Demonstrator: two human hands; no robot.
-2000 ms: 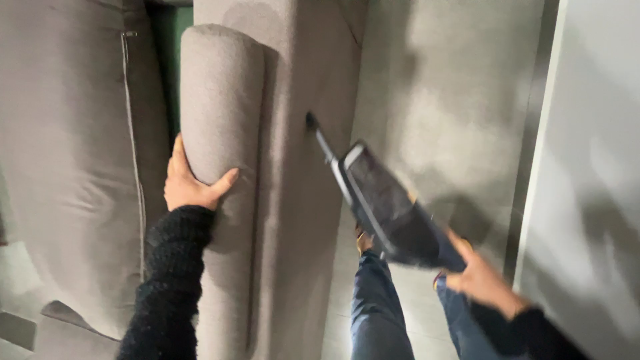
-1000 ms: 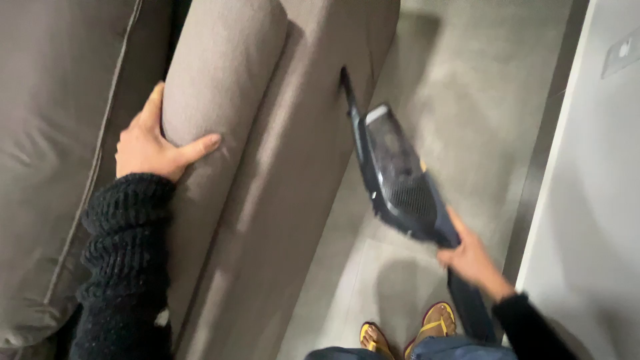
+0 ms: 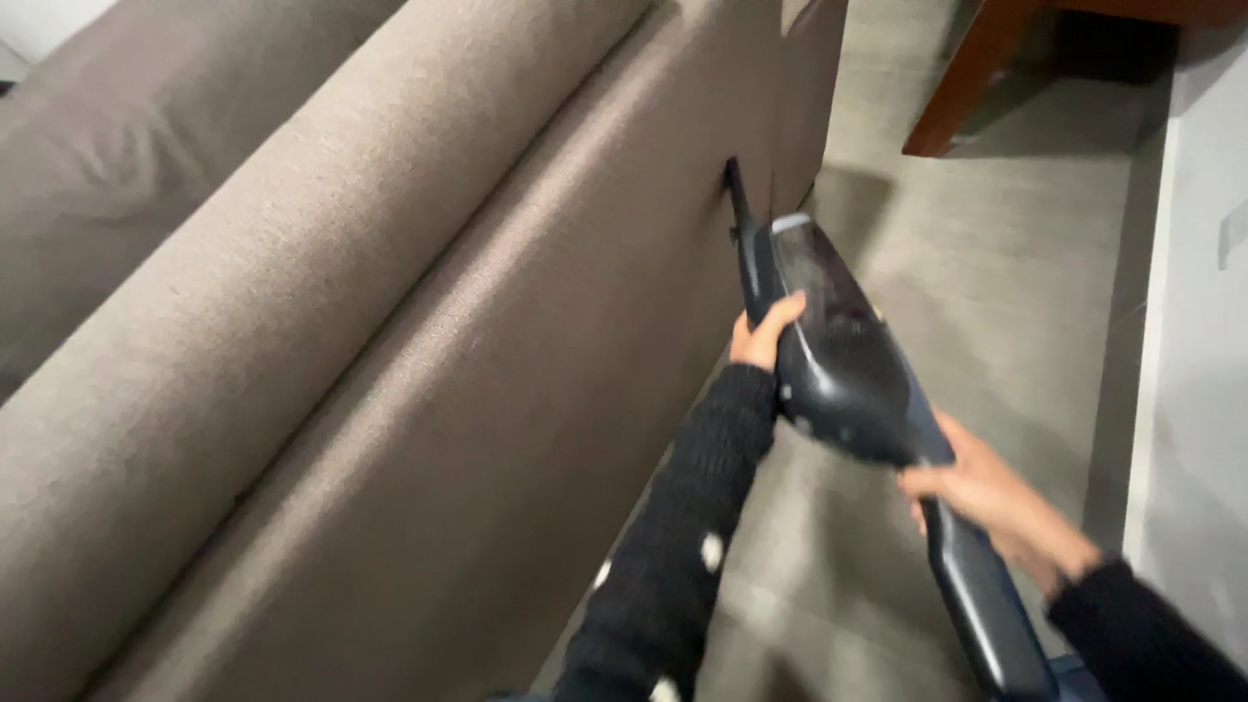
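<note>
A dark handheld vacuum cleaner (image 3: 843,361) with a clear dust bin is in the middle right, its narrow nozzle (image 3: 738,190) at the outer side of a grey-brown fabric sofa (image 3: 585,322). My right hand (image 3: 985,487) is closed round the vacuum's handle. Gripping the body beside the dust bin is my left hand (image 3: 765,333), its thumb on top. A padded fabric roll (image 3: 292,185) runs along the top of the sofa's side.
A sofa cushion (image 3: 127,156) lies at the upper left. Grey tiled floor (image 3: 1004,292) runs between the sofa and a white wall (image 3: 1204,390) on the right. A reddish-brown wooden furniture leg (image 3: 960,88) stands at the upper right.
My left hand has let go of the padded roll and now holds the vacuum's body. My right hand keeps its hold on the handle. The view has shifted, showing the wooden leg.
</note>
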